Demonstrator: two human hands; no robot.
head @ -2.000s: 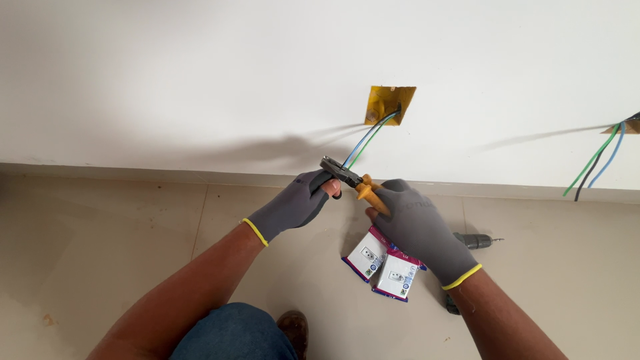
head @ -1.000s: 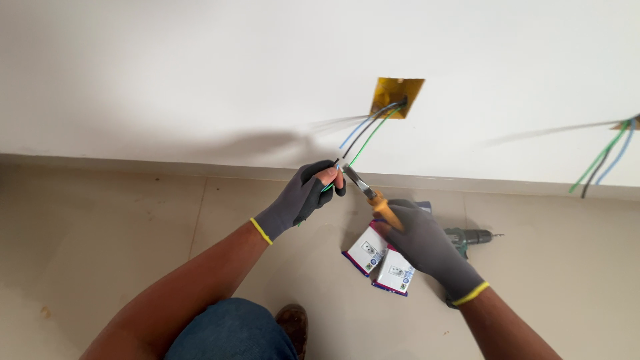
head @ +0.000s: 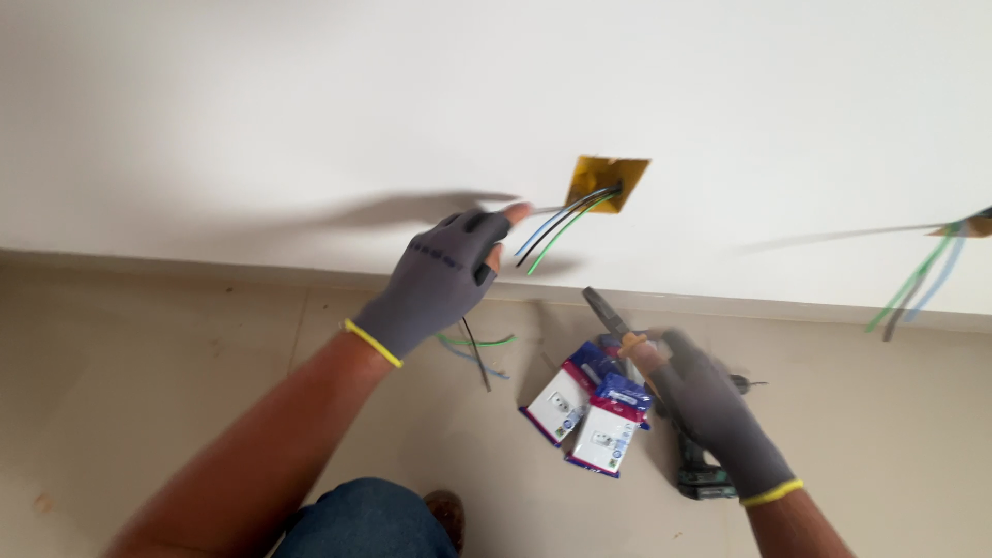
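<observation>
My left hand (head: 449, 271), in a grey glove with bare fingertips, is raised before the wall with its fingers apart, just left of the wires. Blue, black and green wires (head: 552, 229) hang with free ends from a yellow electrical wall box (head: 593, 174). My right hand (head: 709, 403), gloved and blurred, holds pliers (head: 608, 314) with orange handles, their jaws pointing up and left. Cut pieces of wire (head: 479, 349) in green, blue and black lie on the floor below my left hand.
Packaged wall outlets (head: 604, 434) lie on the tiled floor, left of a cordless drill (head: 701, 473) partly hidden by my right hand. At the far right, more wires (head: 922, 279) hang from a second wall box (head: 980, 226). My knee is at the bottom.
My left hand has let go of the wires and moved up towards the wall box. The pliers have moved down and right, away from the wires. Cut wire pieces now show on the floor.
</observation>
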